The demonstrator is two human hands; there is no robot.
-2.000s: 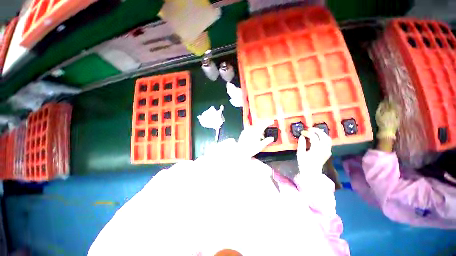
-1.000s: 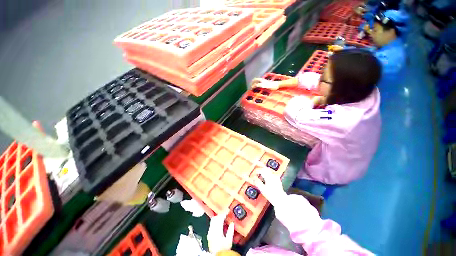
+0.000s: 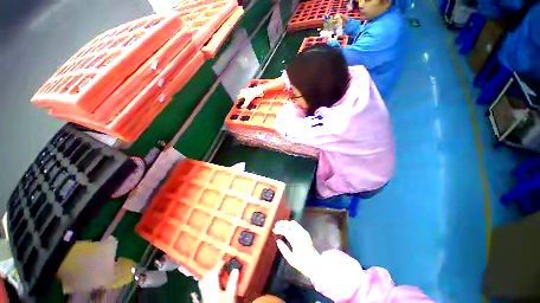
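An orange tray [image 3: 224, 204] with a grid of square pockets lies in front of me, sloping in view. Four black units sit in its row nearest me; one [image 3: 247, 238] lies flat in its pocket. My left hand [image 3: 218, 286], gloved in white and cut off by the bottom edge, has its fingertips at the lowest unit [image 3: 232, 266]; whether they grip it cannot be told. My right hand [image 3: 295, 244], also gloved, is at the tray's outer right edge, fingers apart and with nothing visible in it.
A black tray [image 3: 90, 171] and stacked orange trays [image 3: 127, 116] stand on the left. Small white bottles [image 3: 153, 278] and a yellow sheet [image 3: 89, 263] are at lower left. A person in pink [image 3: 361, 136] works at a wrapped orange tray [image 3: 256, 121]; another in blue [image 3: 379, 44] sits beyond.
The view has turned right along the bench. My right hand has moved off the units to the tray's outer edge. My left fingers now reach the lowest unit. Four units now show in the near row.
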